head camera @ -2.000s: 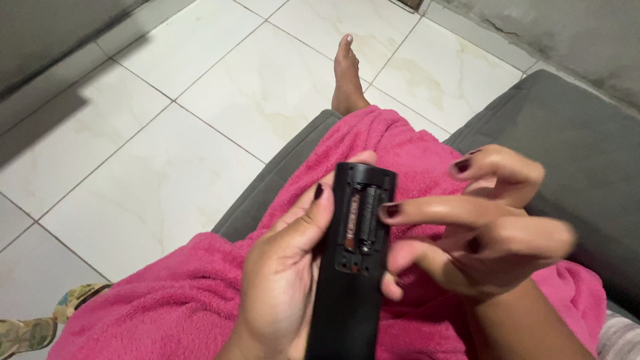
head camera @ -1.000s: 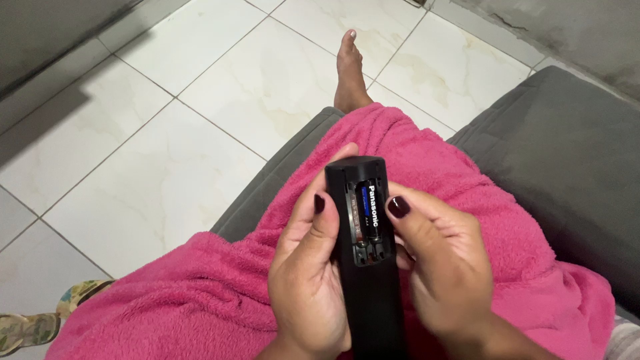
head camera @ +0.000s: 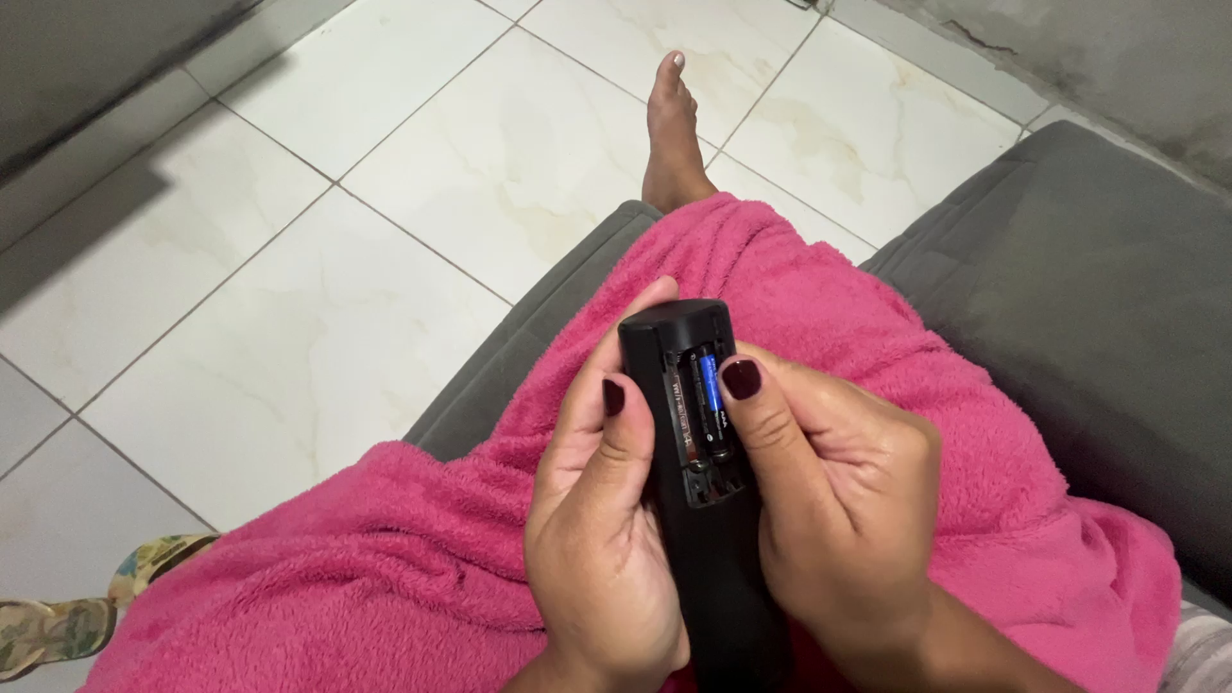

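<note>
A black remote control (head camera: 717, 577) lies back side up between my hands above my lap, its battery compartment uncovered. My left hand (head camera: 606, 520) wraps its left side, thumb along the edge. On the other side my right hand (head camera: 847, 500) holds it too, with the thumb tip at the right rim of the compartment. A black AAA battery with a blue band (head camera: 711, 385) sits in the right part of the compartment. The left slot (head camera: 681, 414) shows an inner surface with markings; no battery can be made out there.
A pink fleece blanket (head camera: 385, 568) covers my lap and legs. Grey upholstered cushions (head camera: 1039, 289) are beneath and to the right. My bare foot (head camera: 677, 135) rests on white floor tiles (head camera: 423, 192). Patterned flip-flops (head camera: 58, 630) are at the lower left.
My right hand, spread and moving beside the remote two seconds ago, now grips its right side. The battery has turned in the compartment: its large lettering faced up one second ago and no longer shows.
</note>
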